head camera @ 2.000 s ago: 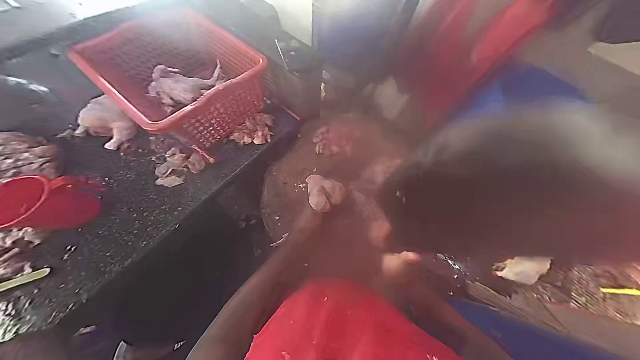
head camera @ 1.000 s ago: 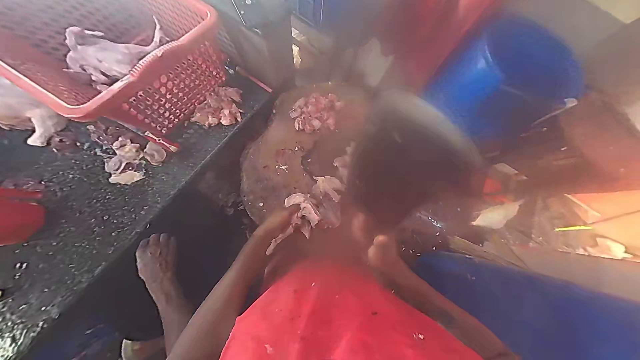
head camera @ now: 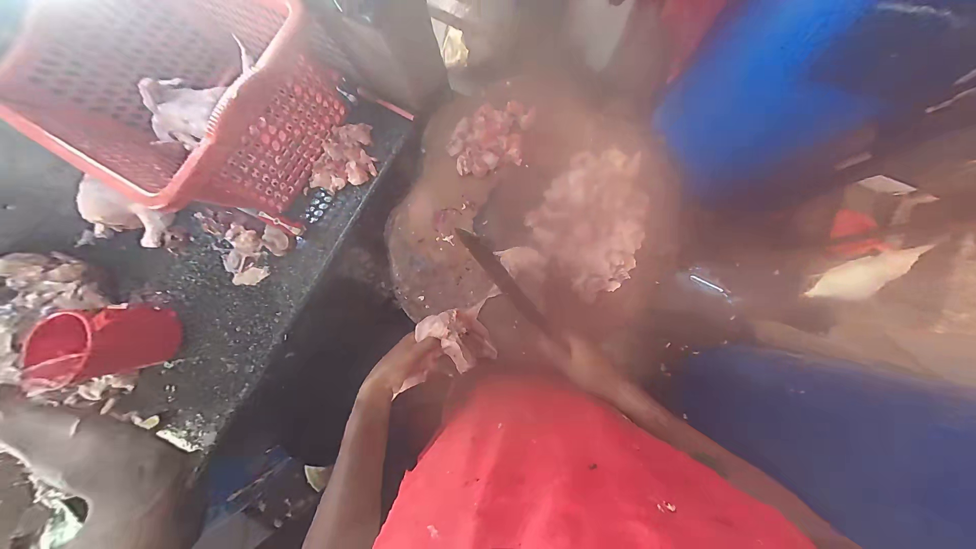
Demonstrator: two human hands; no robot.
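My left hand (head camera: 410,358) is closed on a piece of raw chicken (head camera: 457,335) at the near edge of a round chopping block (head camera: 427,263). In my right hand (head camera: 576,362) is a long-bladed knife (head camera: 503,278), its dark blade slanting up and left over the block. One pile of cut chicken pieces (head camera: 490,139) lies at the block's far side, and a larger, blurred pile (head camera: 591,217) lies on its right. A smear blurs much of the block and the knife's handle end.
On the dark stone counter (head camera: 229,343) at left stand a red plastic basket (head camera: 267,137) holding a plucked chicken (head camera: 183,110) and a tipped red plastic container (head camera: 130,343). Meat scraps (head camera: 248,248) lie between them. A blue barrel (head camera: 762,99) is at upper right, a blue surface (head camera: 823,442) at lower right.
The knife blade now shows plainly over the block; a dark blur covered that area before. The left hand still holds chicken at the near edge. The view has shifted.
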